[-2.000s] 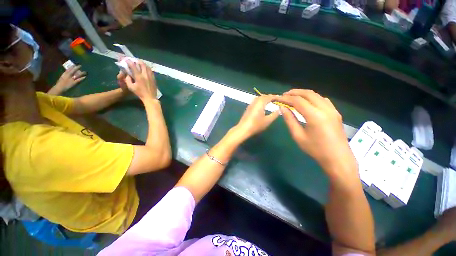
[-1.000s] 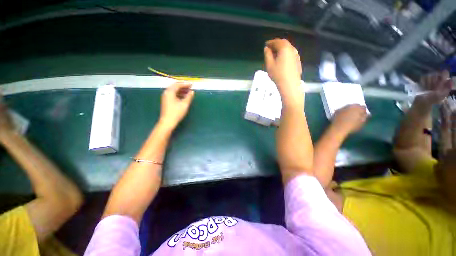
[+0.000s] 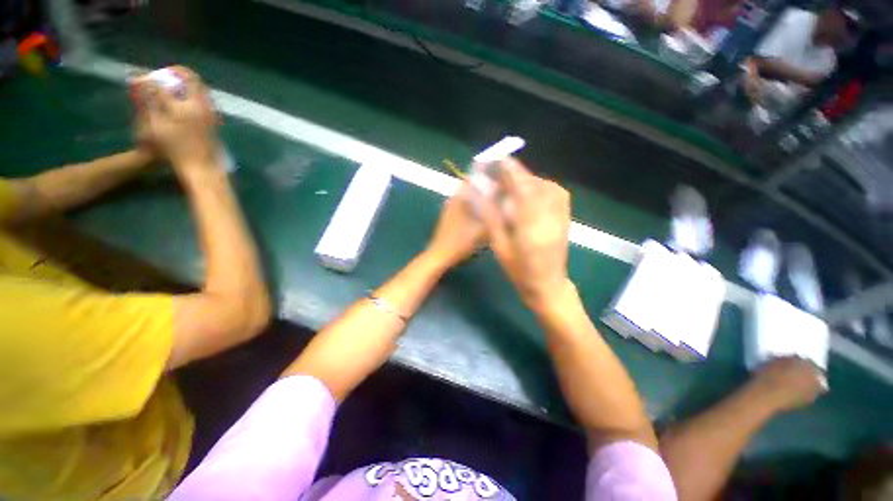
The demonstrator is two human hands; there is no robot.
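Note:
My left hand (image 3: 458, 223) and my right hand (image 3: 534, 223) are together over the pale edge strip (image 3: 416, 173), both on a small whitish product (image 3: 485, 182). A white flap-like piece (image 3: 500, 149) sticks up above the fingers. Blur hides its exact shape and how the fingers hold it. A thin yellow strip (image 3: 453, 169) shows just behind my left hand. One closed white carton (image 3: 354, 217) lies to the left on the green worktop. Several white cartons (image 3: 668, 298) lie side by side to the right.
A person in a yellow shirt (image 3: 93, 338) works at left with a small white item in hand. At right another person's hand (image 3: 791, 384) touches a white stack (image 3: 783, 333). Whitish wrapped items (image 3: 691, 221) lie on the dark belt (image 3: 597, 157). People and metal posts stand beyond.
The view has swung back left. My right hand has come from the carton row at right to meet my left hand, and a whitish piece now shows between them.

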